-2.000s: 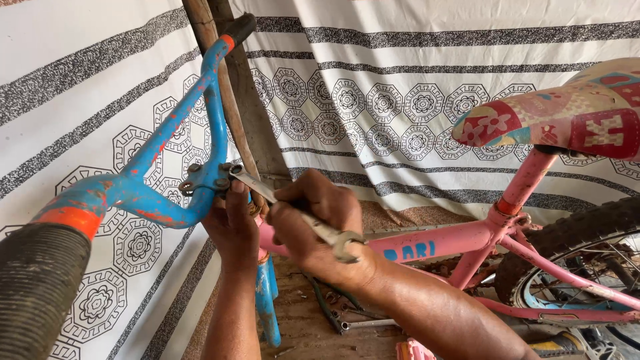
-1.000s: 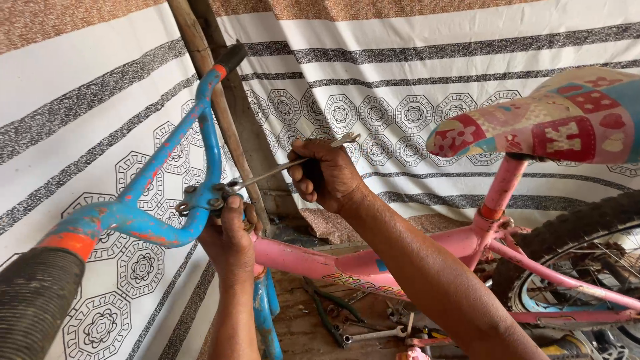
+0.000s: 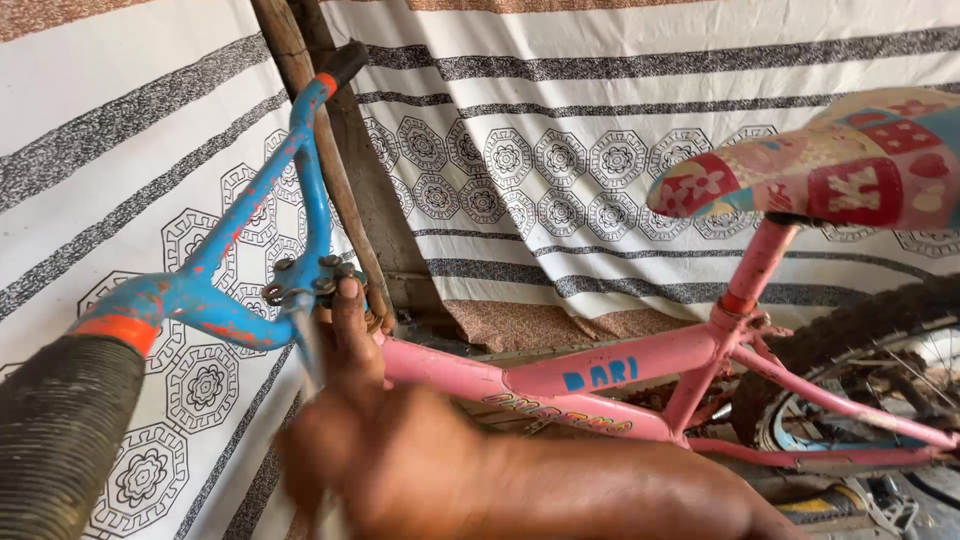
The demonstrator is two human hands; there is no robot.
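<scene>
Blue bicycle handlebars (image 3: 225,217) with black rubber grips reach across the left side. Where they meet the stem, several bolts stand on the handlebar clamp (image 3: 322,281). My left hand (image 3: 356,330) is at the stem, a finger up against the clamp bolts; most of it is hidden behind my right hand. My right hand (image 3: 375,457), blurred, is lower and nearer the camera, closed around a metal wrench (image 3: 306,337) whose upper end meets the clamp. The wrench is blurred and partly hidden. Behind the stem runs the pink bicycle frame (image 3: 540,382).
At the right are the patterned saddle (image 3: 825,169) and the rear tire (image 3: 862,322). A wooden pole (image 3: 337,172) stands behind the handlebars, before a patterned cloth (image 3: 570,135). A yellow and black object (image 3: 821,506) lies on the floor at lower right.
My right hand has swung with the wrench from right of the clamp to below it, toward the camera. My left hand remains at the stem.
</scene>
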